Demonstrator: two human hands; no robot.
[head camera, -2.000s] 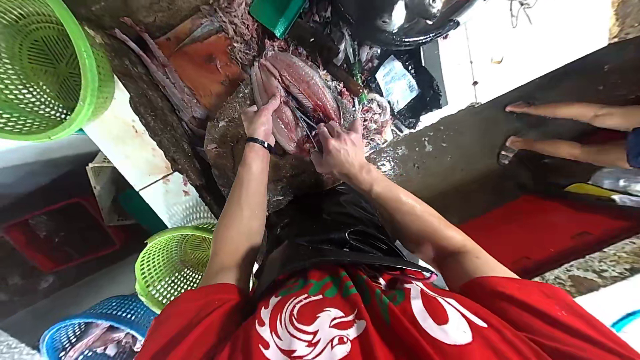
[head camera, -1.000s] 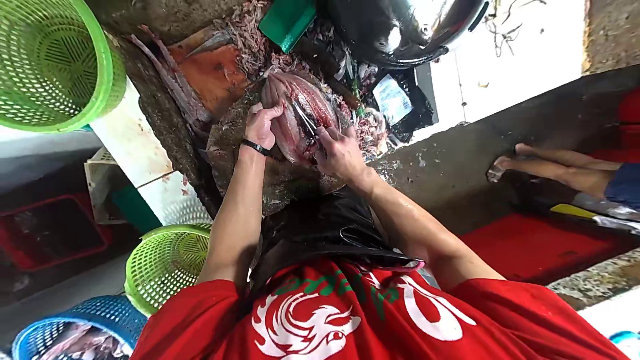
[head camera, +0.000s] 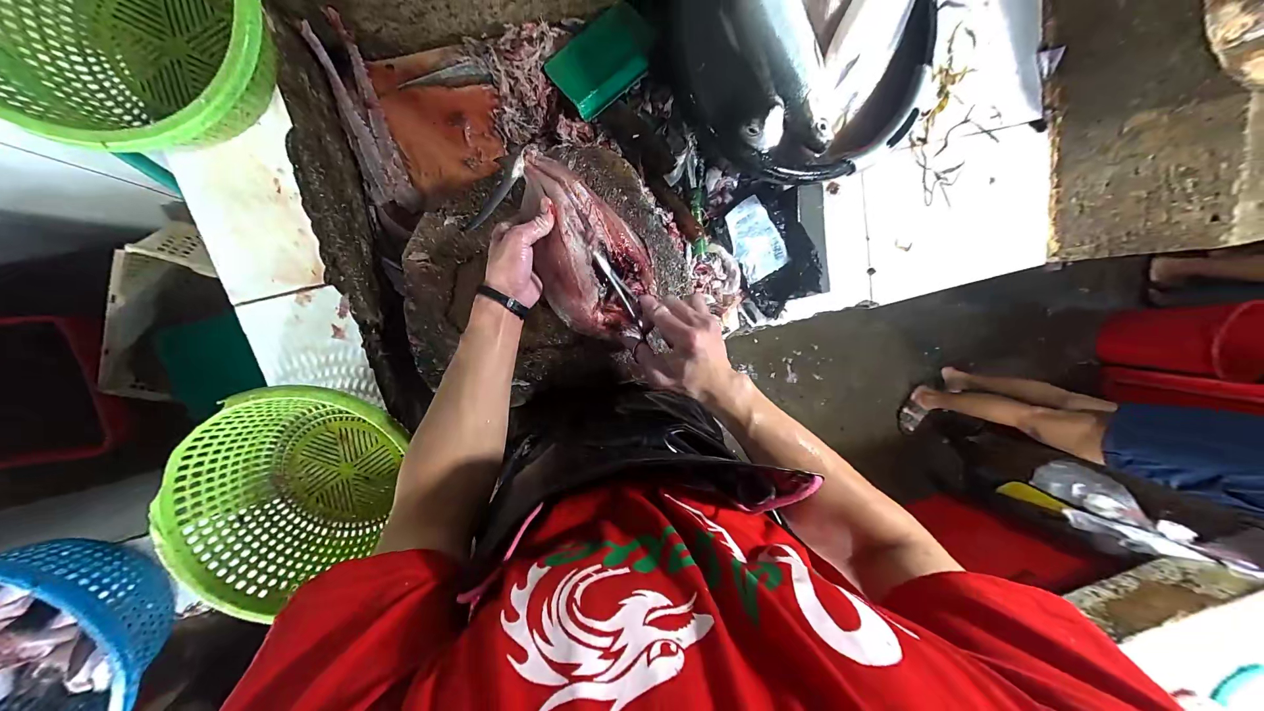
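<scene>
A fish cut open along its belly (head camera: 568, 257) lies on a round chopping block (head camera: 444, 296), its red insides facing up and its tail toward the far side. My left hand (head camera: 515, 259) holds the fish's left flank, thumb on the flesh. My right hand (head camera: 681, 341) is closed around the looped handle of a metal tool, apparently scissors (head camera: 614, 281), at the fish's near end. The blades lie inside the opened cavity, and their tips are hard to make out.
A black tub of whole fish (head camera: 790, 168) stands beyond on the right, a green plastic scoop or container (head camera: 597, 59) beyond the block. Green baskets (head camera: 183, 494) and a blue basket of fish pieces (head camera: 89, 592) are on the left. A person's legs (head camera: 1047, 420) show at right.
The fish has shifted on the block, and its tail now shows at the far end. Both hands stay at the fish, with the metal tool still in my right hand.
</scene>
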